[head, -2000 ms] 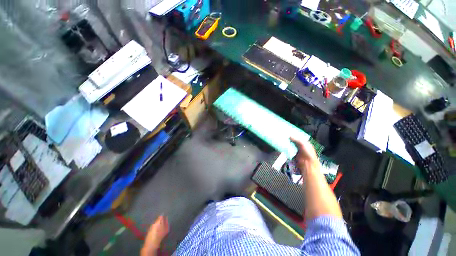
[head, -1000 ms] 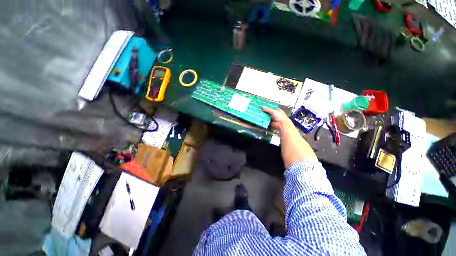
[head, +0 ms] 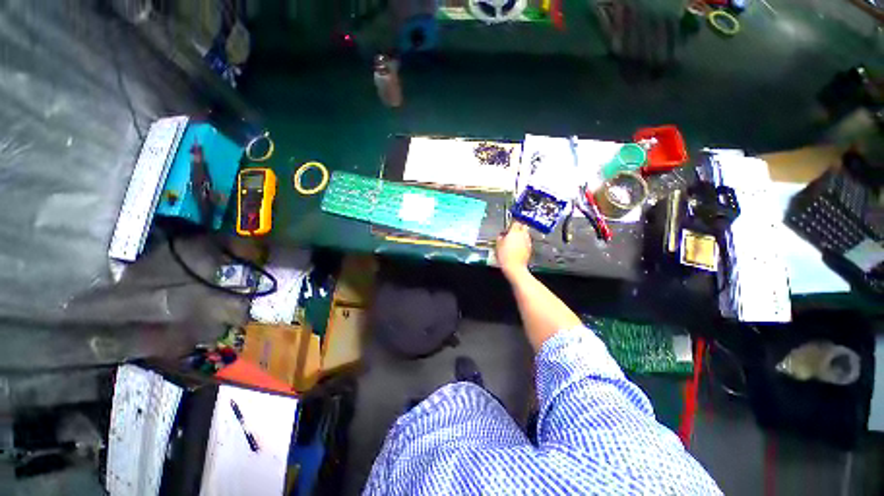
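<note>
A long green circuit board [head: 373, 201] with a white label lies flat near the bench's front edge. My right hand [head: 514, 250] is just right of the board's end, apart from it, at the near left corner of a small blue tray [head: 539, 210] holding small parts. Its fingertips meet the tray's edge; whether they grip it is not clear. My left hand is not in view. A pale board with a heap of small dark components [head: 493, 153] lies behind the green board.
Right of the tray are red-handled pliers [head: 595, 215], a red box [head: 662, 148], a green roll [head: 623, 160] and a soldering station [head: 700, 249]. A yellow multimeter [head: 255, 201] and tape ring [head: 310, 178] lie left. A dark stool [head: 416, 318] is below the bench.
The green board was carried from over the floor to the bench and now lies there, released. My right hand has moved off its right end to the blue tray. My left hand has left the view.
</note>
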